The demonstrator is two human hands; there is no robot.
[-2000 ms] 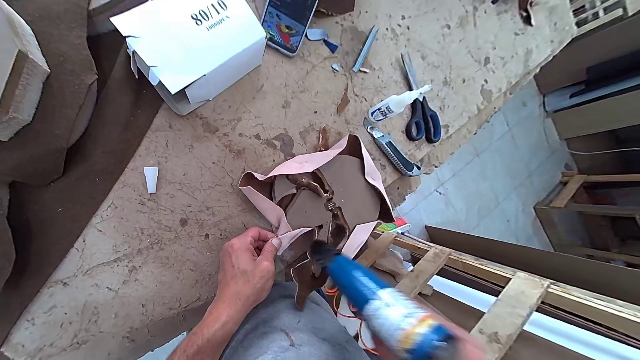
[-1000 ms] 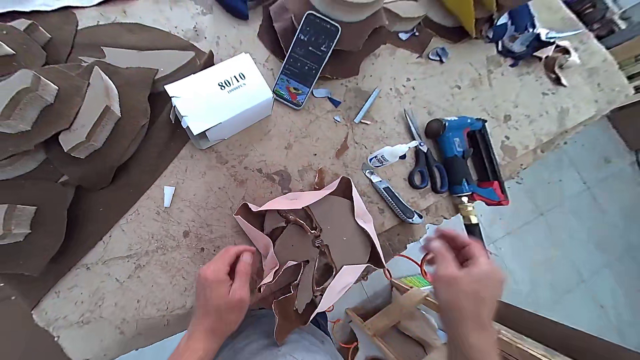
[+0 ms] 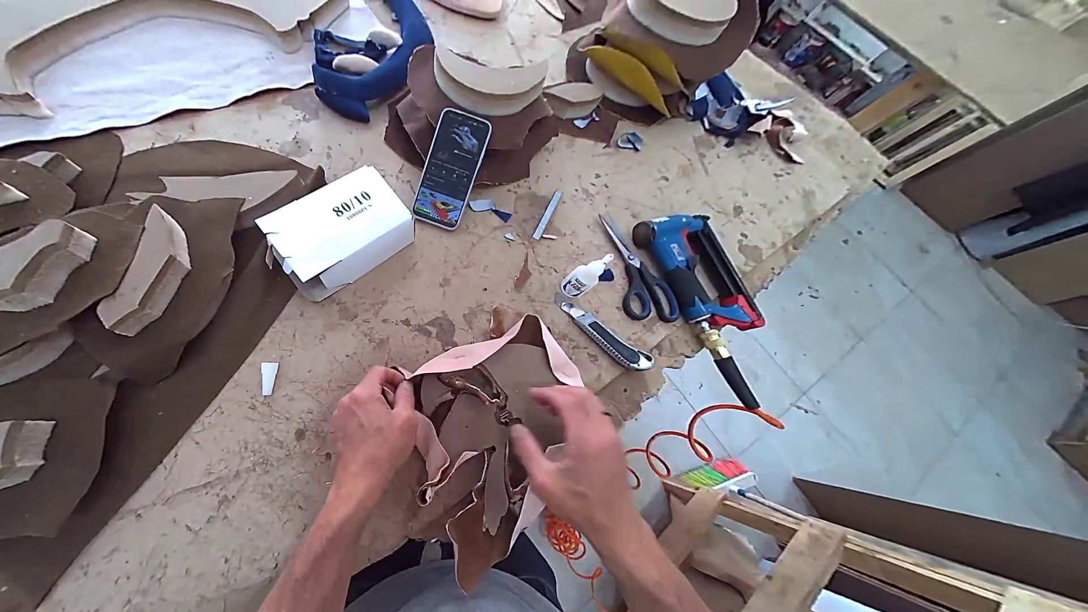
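A brown leather piece (image 3: 544, 365) with a raised pinkish edge band and loose strips lies at the table's near edge. My left hand (image 3: 374, 425) pinches the band at its left corner. Over the right part hovers my right hand (image 3: 574, 450), fingers spread, with nothing seen in it; whether it touches the leather I cannot tell. Beyond them lie a snap-off utility knife (image 3: 608, 337), scissors (image 3: 642, 280), a small white bottle (image 3: 586, 276) and a blue pneumatic stapler (image 3: 693, 263).
A white box (image 3: 340, 229) and a phone (image 3: 452, 168) lie farther back. Stacked brown pieces with foam pads (image 3: 149, 272) cover the left. An orange coiled air hose (image 3: 671, 450) hangs past the table edge, near a wooden frame (image 3: 765, 518) at lower right.
The blue stapler was in my right hand two seconds ago and now lies beside the scissors. My right hand has come back over the leather piece. The view has shifted.
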